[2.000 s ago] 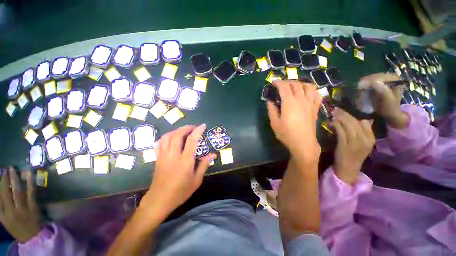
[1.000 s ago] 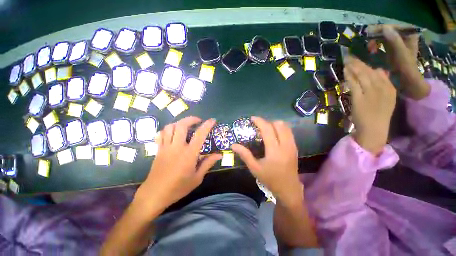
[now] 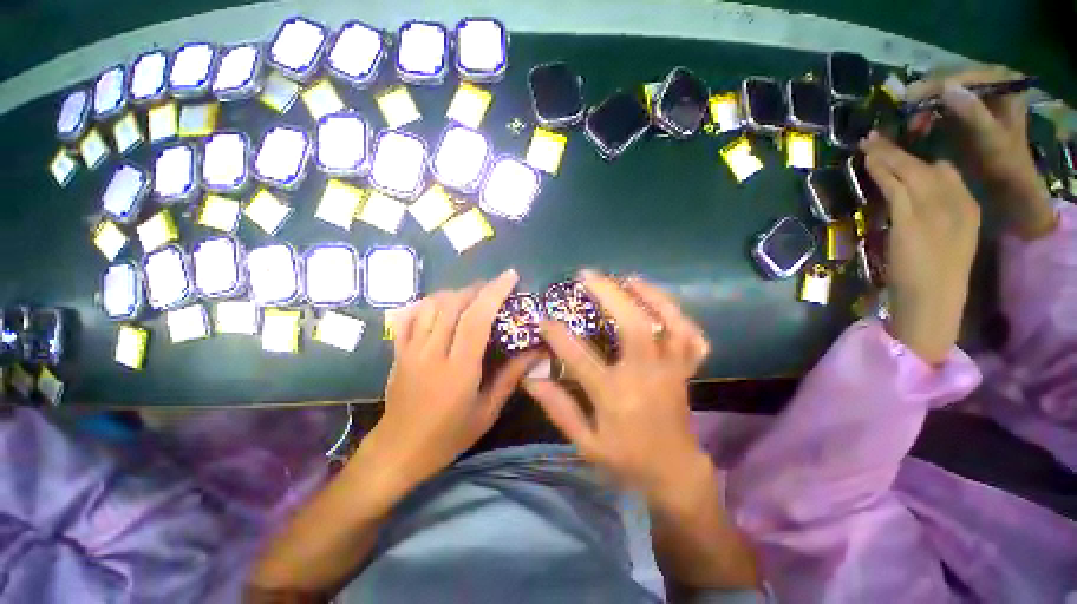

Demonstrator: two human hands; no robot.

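Two smartwatch units with lit, multicoloured screens lie side by side at the bench's near edge, the left one (image 3: 517,322) and the right one (image 3: 570,309). My left hand (image 3: 446,354) rests at the left unit's side, fingertips on its edge. My right hand (image 3: 632,366) is slightly blurred and lies over the right unit, a finger reaching between the two screens. Something patterned shows partly under its fingers at the right. A pale battery (image 3: 540,368) shows below the units between my hands.
White-screen units (image 3: 274,273) with batteries stand in rows at left. Dark-screen units (image 3: 618,123) lie along the back and right, one (image 3: 784,247) alone near the right. A neighbour's hands (image 3: 927,236) work at right with a dark pen-like tool (image 3: 974,94). Purple sleeves show at left.
My right hand has gone from the dark units at right to the lit units beside my left hand. The view has shifted, so the rows sit further right and higher. A neighbour's hand at left has gone.
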